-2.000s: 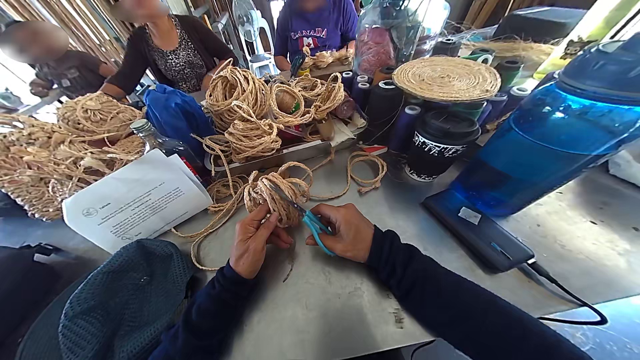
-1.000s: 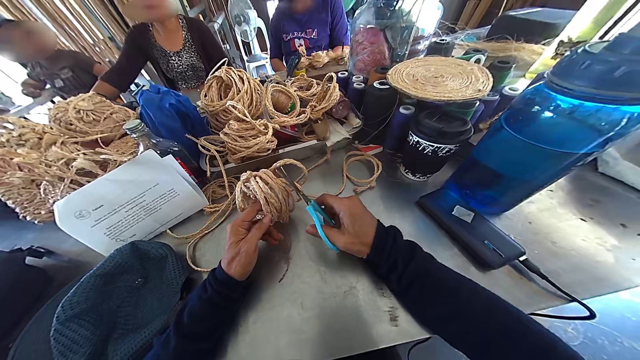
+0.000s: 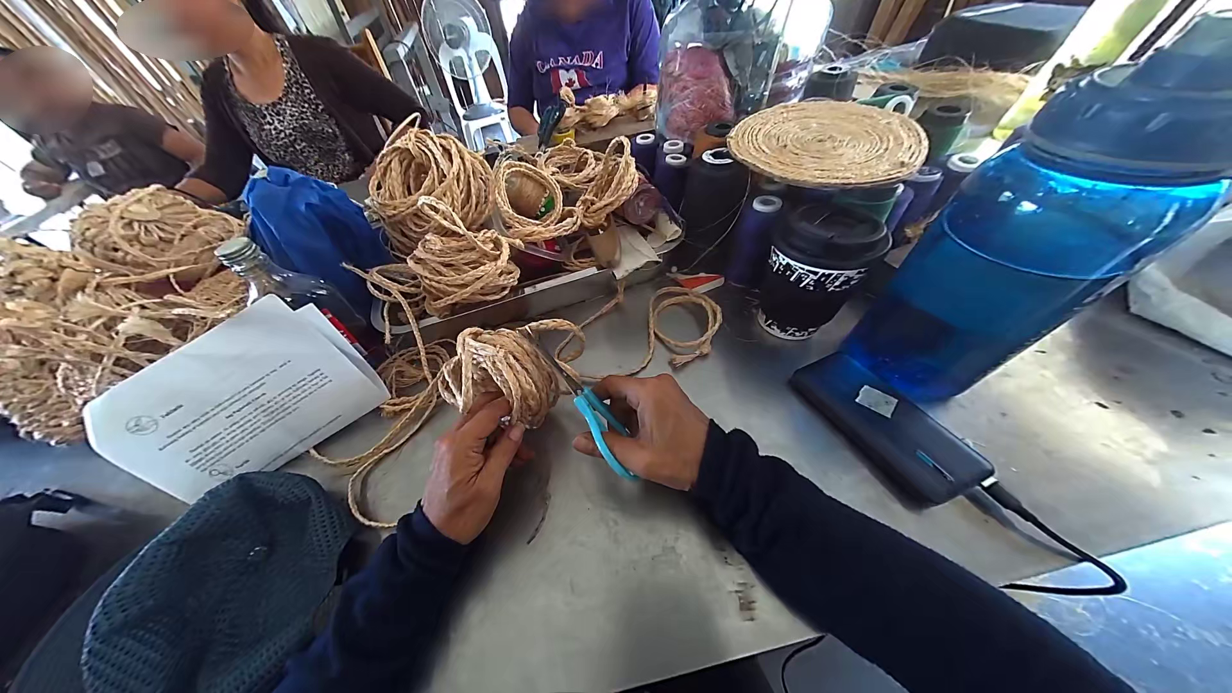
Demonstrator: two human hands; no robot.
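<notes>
My left hand (image 3: 474, 472) grips the lower edge of a bundle of braided natural-fibre cord (image 3: 500, 373) above the metal table. In my right hand (image 3: 654, 431) are scissors with turquoise handles (image 3: 599, 428), their blades pointing up and left at the bundle's right side. Part of the blades lies against the cord, so whether they are closed is unclear. A loose cord (image 3: 685, 327) runs from near the bundle to a loop on the table at the right. More cord (image 3: 371, 472) trails at the left, beside the bundle.
Coiled cords (image 3: 433, 183) fill a tray (image 3: 539, 300) behind my hands. Papers (image 3: 241, 399) and a mesh cap (image 3: 221, 577) lie left. A lidded cup (image 3: 818, 269), a power bank (image 3: 890, 428) with a cable and a blue water bottle (image 3: 1020, 241) stand or lie right. Several people sit across the table.
The cord bundle has turned in my left hand, and its coils face differently. The scissors stay in my right hand beside it.
</notes>
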